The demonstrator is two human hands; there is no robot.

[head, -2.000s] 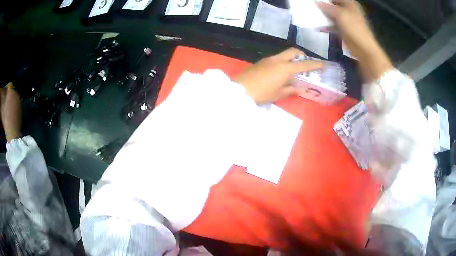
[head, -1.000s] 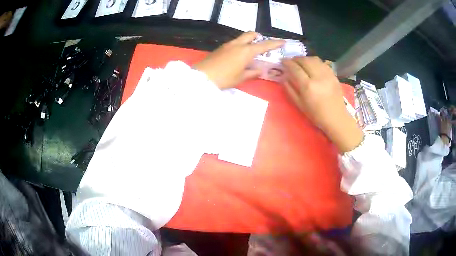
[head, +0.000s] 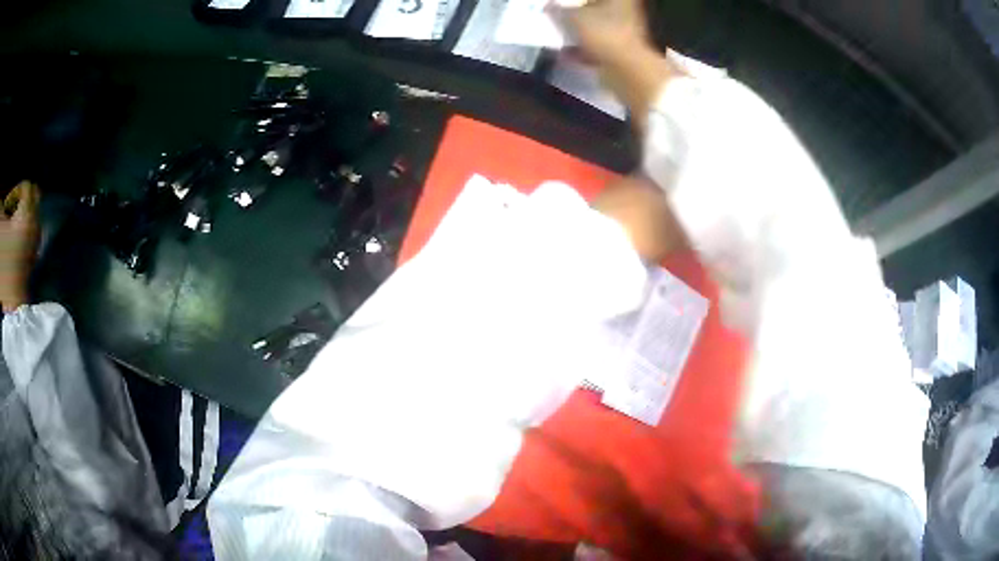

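Observation:
My right hand [head: 608, 31] is at the top over the dark belt, with its fingers on the edge of a white leaflet [head: 529, 22]. The leaflet lies at the row of papers there. My left hand [head: 639, 217] is over the red mat [head: 471, 153], blurred and partly covered by my right sleeve. Its fingers and anything in them are hidden. Flat printed inserts [head: 663, 340] lie on the mat, partly under my left sleeve. Another leaflet with a dark curved mark [head: 411, 15] lies on the belt.
Black cables with silver ends [head: 268, 159] lie in a tangle left of the mat. Another person's hand [head: 16, 247] and sleeve are at the left edge. White bundles [head: 940, 327] stand at the right, below a grey post [head: 942, 197]. Another person's sleeve shows at lower right.
My right hand has moved from the fanned stack up to the belt with a leaflet. My right sleeve now hides the stack's former place. The view has shifted.

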